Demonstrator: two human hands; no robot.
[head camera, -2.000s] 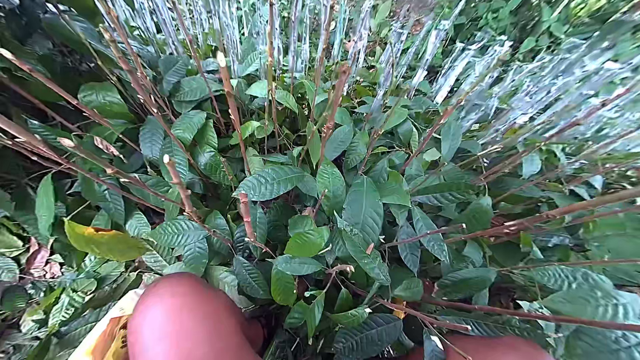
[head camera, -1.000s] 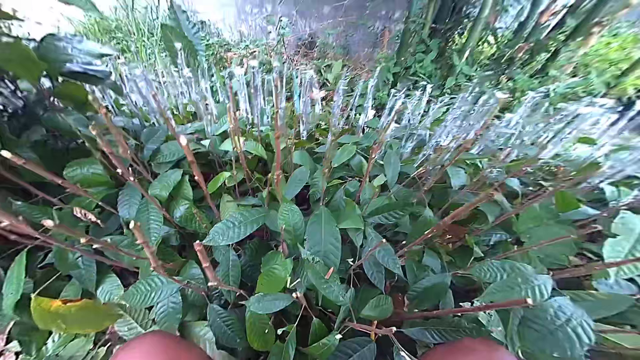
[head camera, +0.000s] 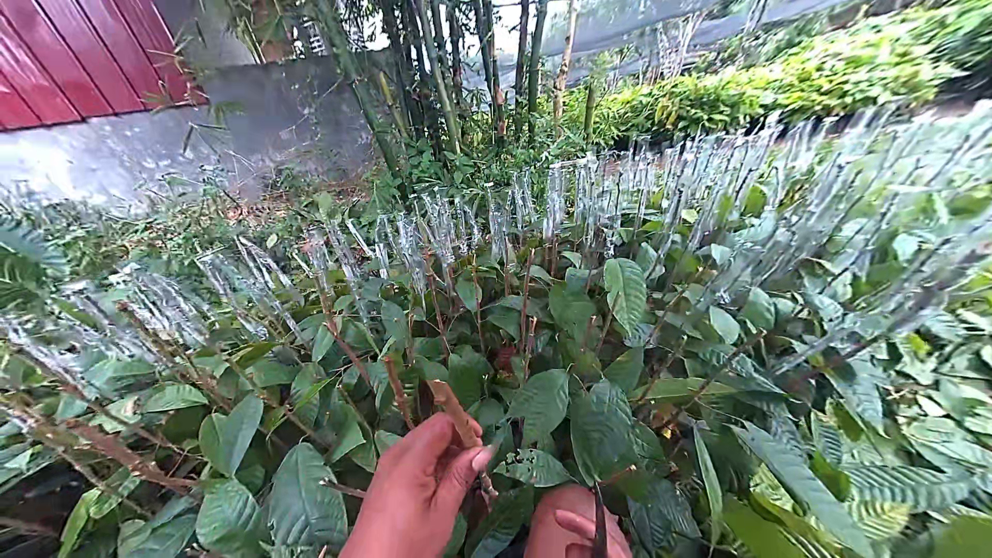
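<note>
At the bottom middle, my left hand (head camera: 418, 484) pinches a cut brown plant stem (head camera: 455, 411) between thumb and fingers, its bare top end poking out above them. To its right, low in the view, my right hand (head camera: 583, 533) is partly cut off by the frame edge, with its fingers around a thin dark blade-like tool (head camera: 599, 519). Another cut stem (head camera: 397, 391) stands just left of the held one. Broad green leaves (head camera: 540, 403) surround both hands and hide the stem bases.
Rows of stems in clear plastic wraps (head camera: 442, 229) stand beyond the hands and to both sides. Further back are a grey wall (head camera: 287, 116), a red ribbed panel (head camera: 85, 58), bamboo stalks (head camera: 434, 77) and bright green plants (head camera: 697, 89).
Both hands have come into view, the left one on a stem and the right one with a dark tool. The view has tilted up to show the wall and bamboo.
</note>
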